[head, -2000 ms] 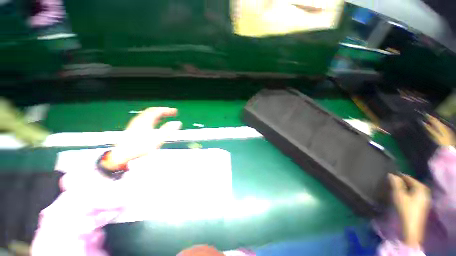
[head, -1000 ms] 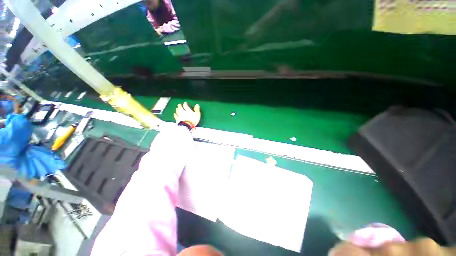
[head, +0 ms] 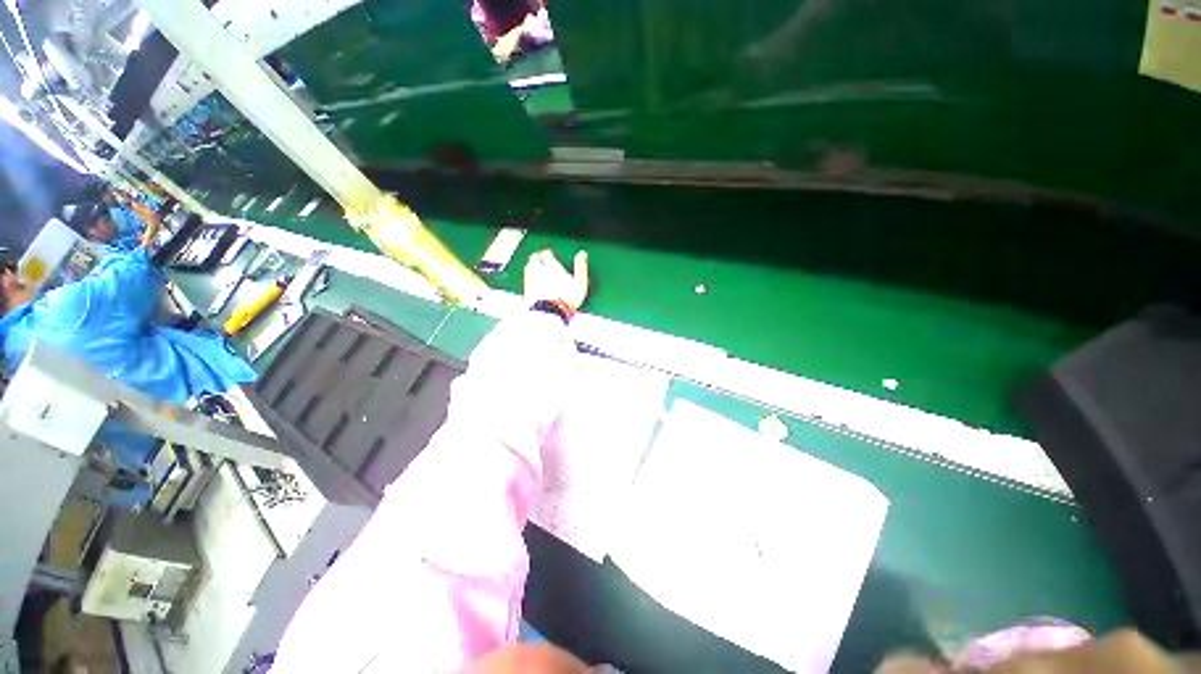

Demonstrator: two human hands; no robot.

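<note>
A small pale phone-like slab (head: 503,248) lies on the green conveyor belt (head: 685,283), just left of my left hand. My left hand (head: 559,279) is stretched over the belt's near side, fingers apart, holding nothing and not touching the slab. A black and red band is on the wrist. My right hand (head: 1120,656) is blurred and cut off by the bottom edge at the lower right; its fingers and any hold are hidden. White paper sheets (head: 751,533) lie on the green bench under and right of my left sleeve.
Black pocketed trays (head: 356,395) stand left of my left arm. A large dark tray (head: 1139,461) stands at the right edge. A yellow-wrapped post (head: 415,248) slants down near the slab. A white rail (head: 790,382) borders the belt. A person in blue (head: 125,323) is at the left.
From two seconds ago the view has swung left, and my left hand reaches farther over the belt. Over the last second the slab has come closer to my left hand. The right hand dropped to the bottom edge.
</note>
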